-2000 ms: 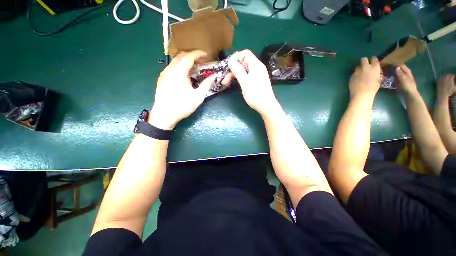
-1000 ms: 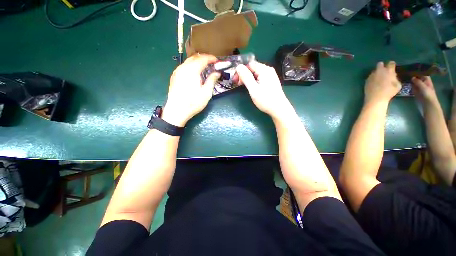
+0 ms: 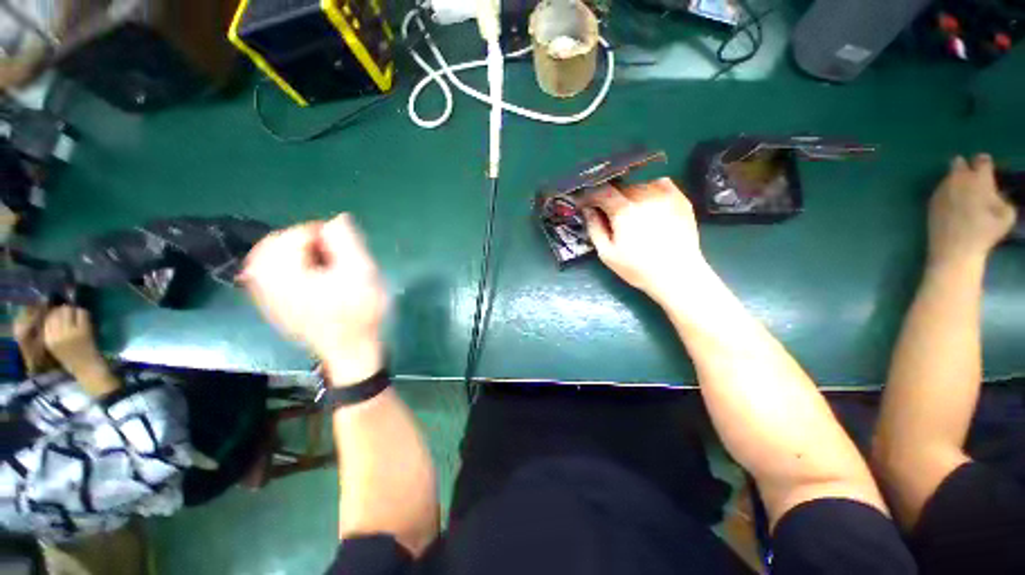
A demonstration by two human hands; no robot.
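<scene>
An open black product box [image 3: 565, 254] stands on the bench in front of me, its lid [image 3: 607, 171] raised and tilted back. Shiny bagged accessories [image 3: 565, 213] with a little red show inside. My right hand [image 3: 649, 238] grips the right side of this box, hiding part of it. My left hand [image 3: 320, 281] is blurred, fingers curled, at the right end of a row of black boxes [image 3: 124, 253] on the left. I cannot tell if it holds or touches one. Another open box [image 3: 783, 204] with bagged contents stands to the right.
A long pale rod [image 3: 495, 112] hangs down with its black cord crossing the bench edge. Behind are white cable loops [image 3: 429, 110], a tape roll [image 3: 565, 67], a yellow-and-black unit [image 3: 309, 51] and a grey tapered block [image 3: 849, 39]. Other people's hands work at both sides.
My left hand has left the box and moved left to the row of boxes. My right hand stays at the box, whose brown lid face no longer shows. The view has shifted left.
</scene>
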